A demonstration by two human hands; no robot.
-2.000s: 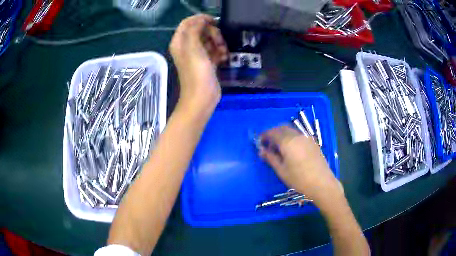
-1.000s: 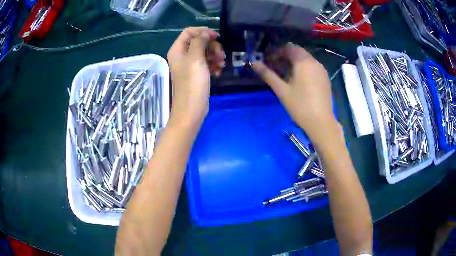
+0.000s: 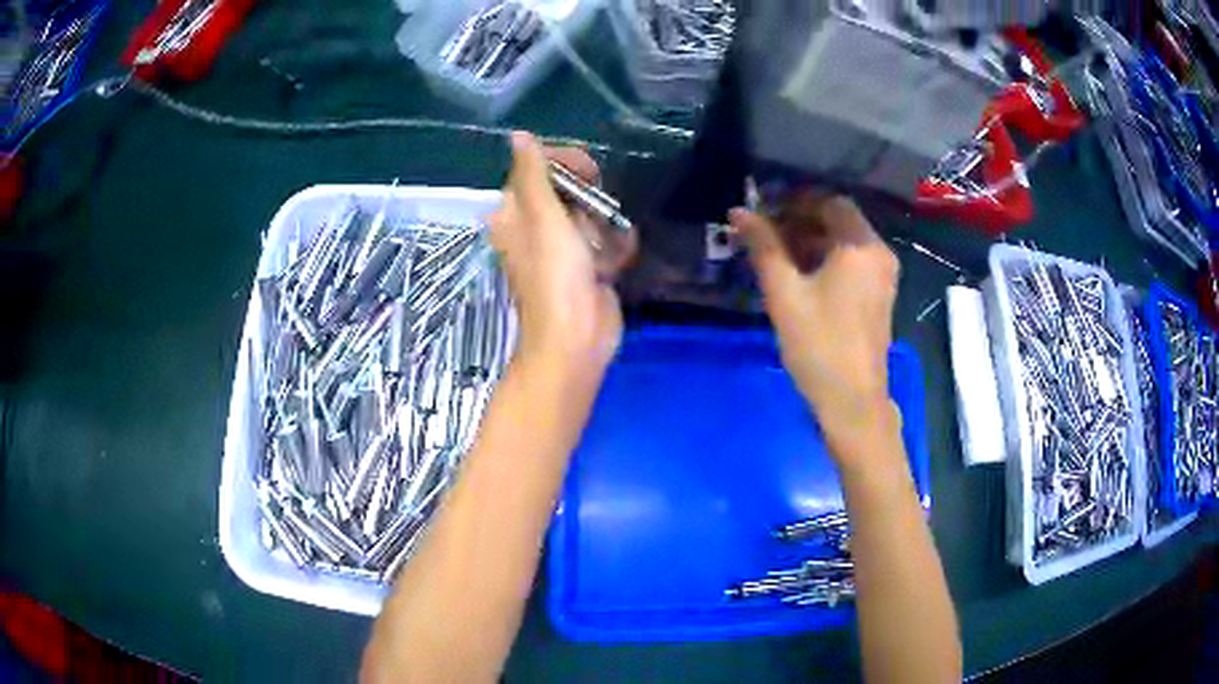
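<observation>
My left hand [image 3: 564,261] holds silver metal barrel-and-rod parts [image 3: 588,197], left of the press fixture. My right hand [image 3: 822,274] is at the fixture's right side, thumb and finger together, with a small bright tip [image 3: 751,195] between them; the rest of what it holds is hidden. The small silver fixture [image 3: 722,242] shows partly between the hands, under the grey press head [image 3: 869,100]. The blue work tray [image 3: 682,481] lies in front, with several loose parts [image 3: 802,583] at its lower right, partly behind my right forearm.
A large white bin [image 3: 243,461] heaped with parts is at left, partly behind my left forearm. A white block [image 3: 975,374], a white bin [image 3: 1012,441] and a small blue tray [image 3: 1167,401] are at right. Clear bins [image 3: 428,47] and red bins [image 3: 976,201] stand behind. A pale hose [image 3: 321,127] crosses the bench.
The whole view has shifted, so the bench things sit lower and further right. My right hand has moved from over the tray up to the fixture. Metal parts now show in my left hand.
</observation>
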